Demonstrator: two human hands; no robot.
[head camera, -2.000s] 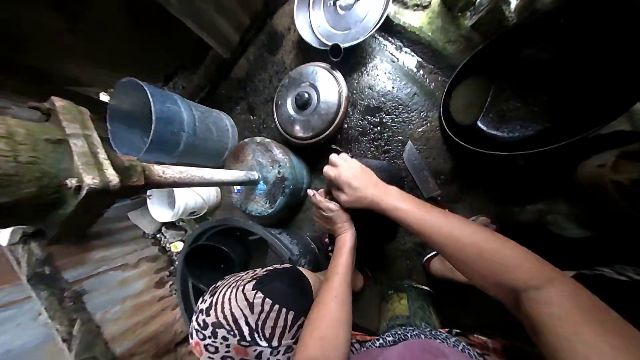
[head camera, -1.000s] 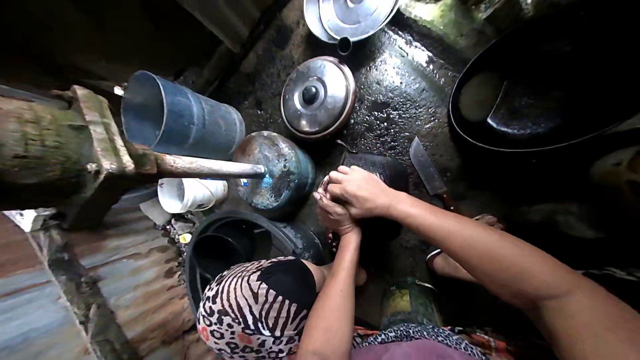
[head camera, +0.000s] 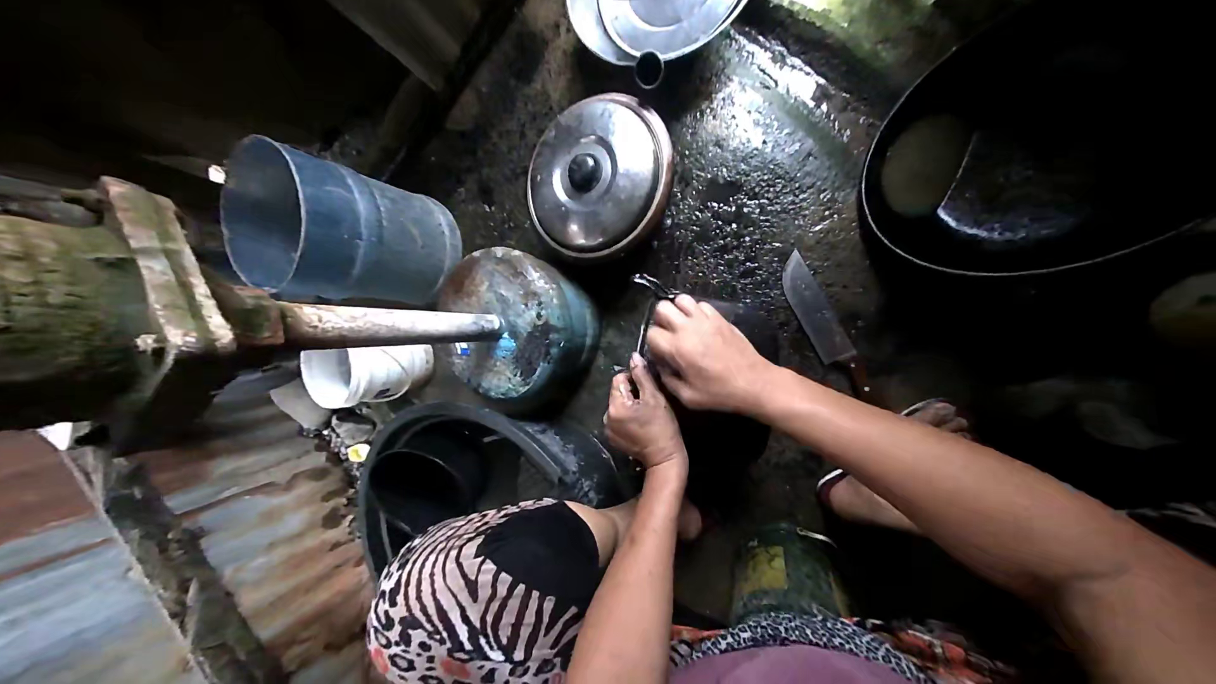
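My left hand (head camera: 646, 413) and my right hand (head camera: 708, 351) are close together over a dark container (head camera: 727, 446) standing between my feet. A thin dark strip (head camera: 648, 328) runs between them; the left fingertips pinch its lower end and the right fingers close on it near the top. What it is cannot be told, and the inside of the container is too dark to see. To the right of the hands, a knife (head camera: 815, 309) with a wide blade and brown handle lies on the wet ground.
A metal pipe (head camera: 399, 325) reaches over a worn round vessel (head camera: 522, 328). Around it are a blue plastic cylinder (head camera: 342, 223), a white bucket (head camera: 366, 373), a black tub (head camera: 380, 475) and a lidded pot (head camera: 600, 180). A big black pan (head camera: 1016, 271) stands at the right.
My hands were pressed together; now they are slightly apart, with the dark strip showing between them.
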